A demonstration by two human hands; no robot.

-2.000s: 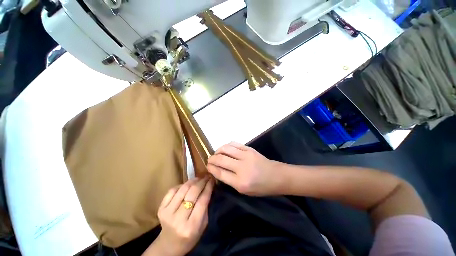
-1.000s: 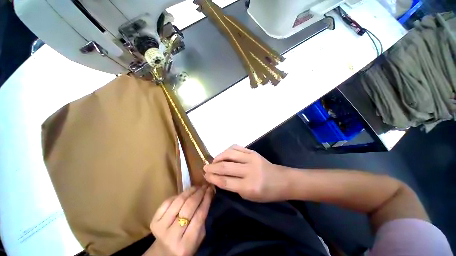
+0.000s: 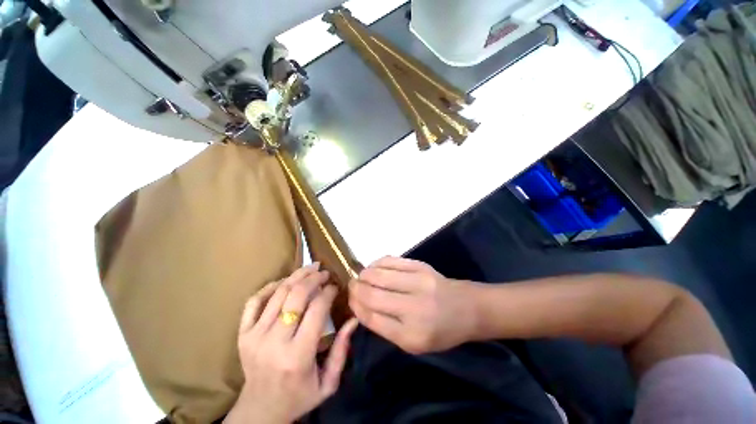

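Observation:
A brown fabric panel [image 3: 195, 265] lies on the white table, its top corner under the presser foot [image 3: 269, 142] of the sewing machine [image 3: 141, 74]. A brown zipper [image 3: 319, 214] with gold teeth runs from the foot down along the panel's right edge. My right hand [image 3: 410, 302] pinches the lower end of the zipper. My left hand [image 3: 290, 335], with a gold ring, lies at the panel's right edge beside the zipper, fingertips on the cloth and the thumb apart from them. What lies under its fingers is hidden.
Spare zippers [image 3: 398, 74] lie fanned on the grey metal bed [image 3: 348, 124] right of the needle. Dark-red snips [image 3: 584, 31] with a cord lie at the upper right. A grey-olive fabric heap [image 3: 688, 116] stands at right, with blue bins [image 3: 564, 203] below the table.
My left hand has moved up and left from the zipper's end onto the panel edge, and its thumb has spread. My right hand keeps its pinch on the zipper. The camera view has shifted slightly.

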